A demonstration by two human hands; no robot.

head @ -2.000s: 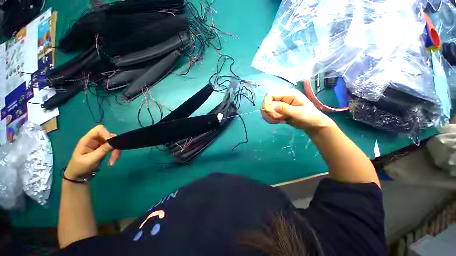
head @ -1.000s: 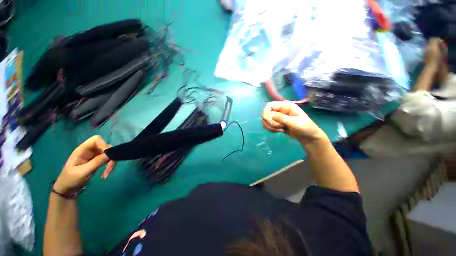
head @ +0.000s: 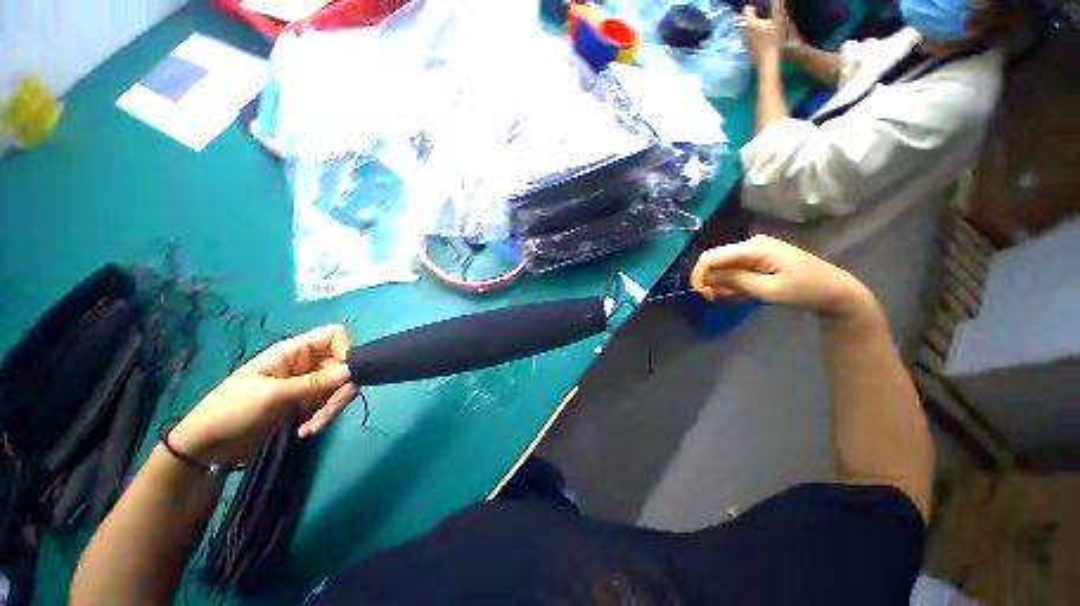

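A black padded strip [head: 480, 341] is stretched out in front of me, above the table's front edge. My left hand [head: 310, 376] pinches its left end; a short cord hangs below my fingers. My right hand [head: 740, 275] has its fingers closed at a fine thread that runs from the strip's right end, where a small white bit shows. A bundle of black strips [head: 258, 509] lies on the table below my left hand. A larger pile of black strips [head: 83, 397] with tangled cords lies at the far left.
Clear poly bags [head: 391, 154], some over black goods, lie on the green table [head: 154, 213]. A pink-red ring [head: 474, 284] is beside them. A white printed sheet [head: 195, 89] and a red tray [head: 355, 14] are at the far side. A masked person [head: 876, 118] sits at the right.
My view has swung to the right, so the piles appear further left and the person shows more. The strip is now held clear of the bundle, still by my left hand.
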